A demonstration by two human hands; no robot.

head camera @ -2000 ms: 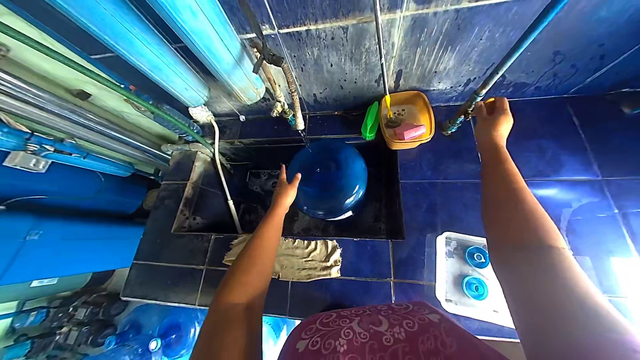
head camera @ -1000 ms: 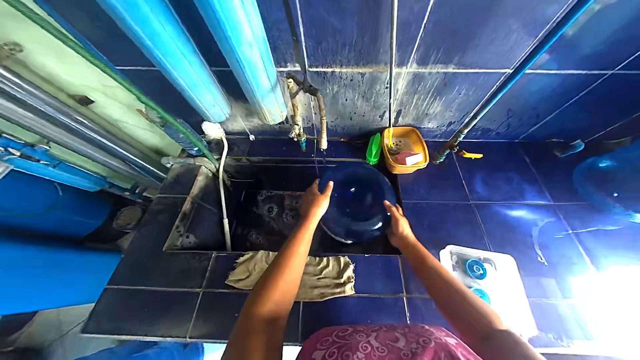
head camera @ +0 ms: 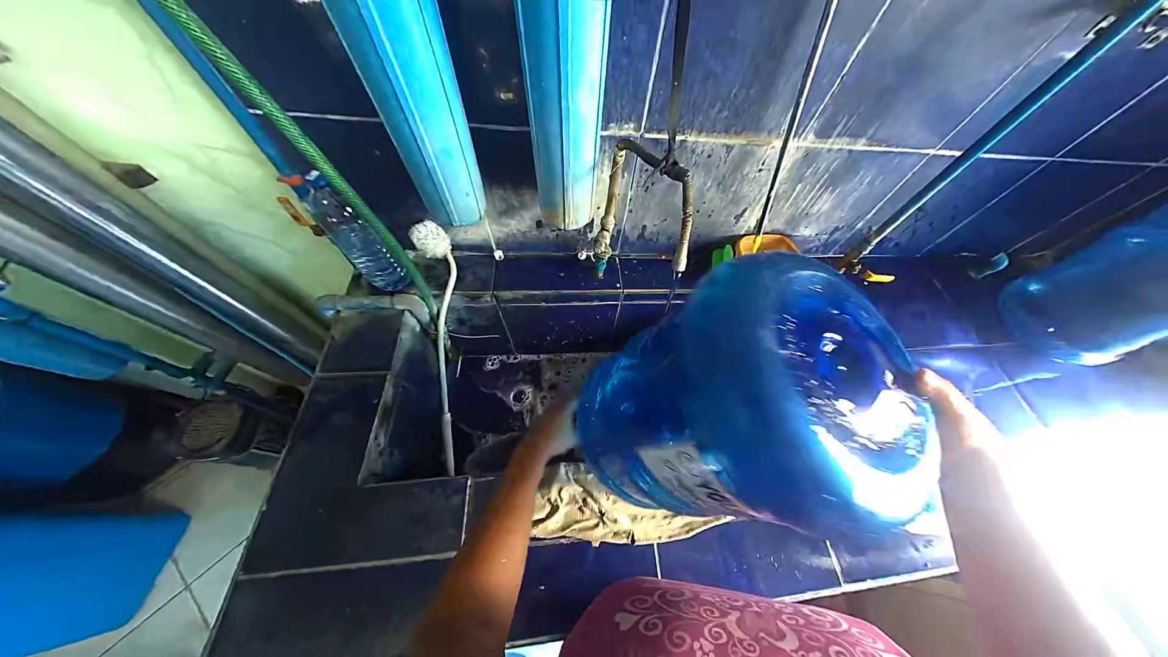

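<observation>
A large translucent blue water jug (head camera: 730, 392) lies tilted between my hands, its round base toward the right and a label bearing writing on its side. My right hand (head camera: 949, 401) presses against the rim of the base. My left hand (head camera: 552, 429) is at the other end of the jug, its fingers largely hidden behind it. Below and left of the jug is the dark tiled basin (head camera: 392, 420) with sudsy water in it. A beige cloth (head camera: 593, 511) lies on the basin's front ledge, partly under the jug in view.
A white-handled brush (head camera: 444, 347) leans in the basin's left part. Taps on wrapped pipes (head camera: 684, 219) hang at the back wall. A yellow container (head camera: 766, 244) and a green item (head camera: 722, 255) show behind the jug. Another blue jug (head camera: 1086, 292) lies at the right; a clear bottle (head camera: 356, 233) is at the left.
The jug was upright in the basin with its round end up; it is now raised and tipped on its side. My right hand came from the wall pipe at the right to the jug.
</observation>
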